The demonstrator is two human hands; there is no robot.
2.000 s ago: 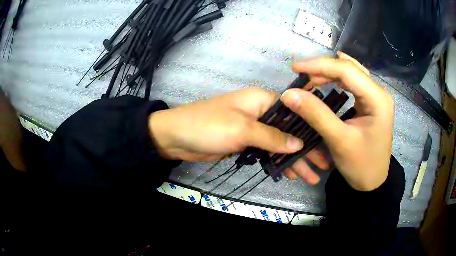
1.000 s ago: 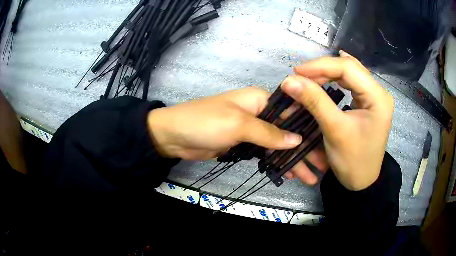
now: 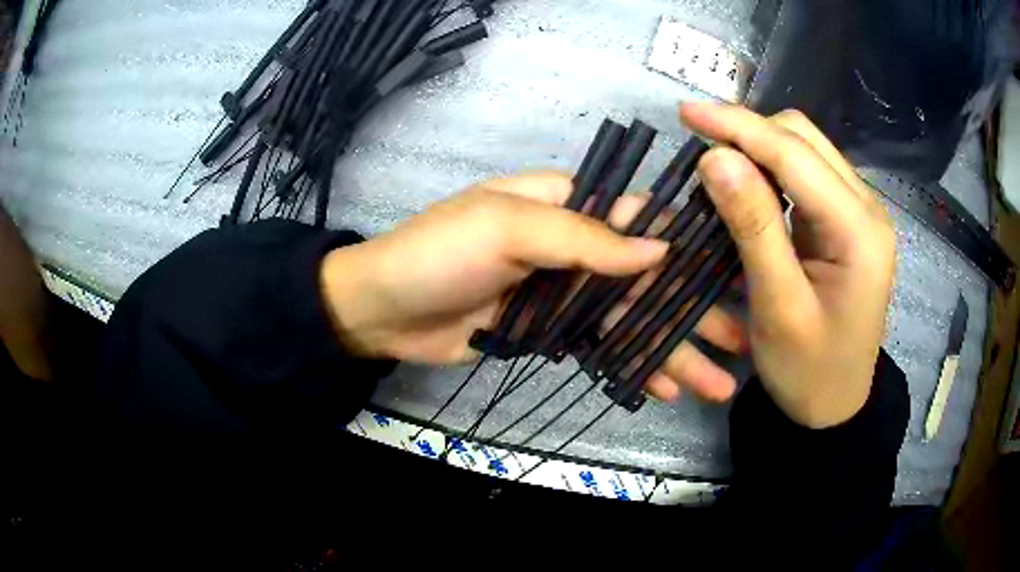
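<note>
Several black antennas (image 3: 660, 263) lie side by side, slanting across my left hand (image 3: 481, 263), whose thumb presses on them from above. Their hinge joints (image 3: 626, 391) are at the lower ends, and thin cables (image 3: 447, 397) hang from there towards the near edge. The upper ends of some rods stick up past my left thumb. My right hand (image 3: 811, 268) is at the right side of the bundle, thumb and fingertips at the upper ends of the right-hand rods. Parts of the rods are hidden behind the thumbs.
A loose antenna pile (image 3: 336, 89) lies at upper left. A dark plastic bag (image 3: 884, 84) and a number label (image 3: 698, 60) are at upper right. A knife (image 3: 946, 374) and a dark strip (image 3: 945, 223) lie at the right. A printed strip (image 3: 526, 461) runs along the near edge.
The antennas in my left hand are spread wider, and some rods now stand out above the left thumb. The left thumb has moved up, and my right fingers are a little further right.
</note>
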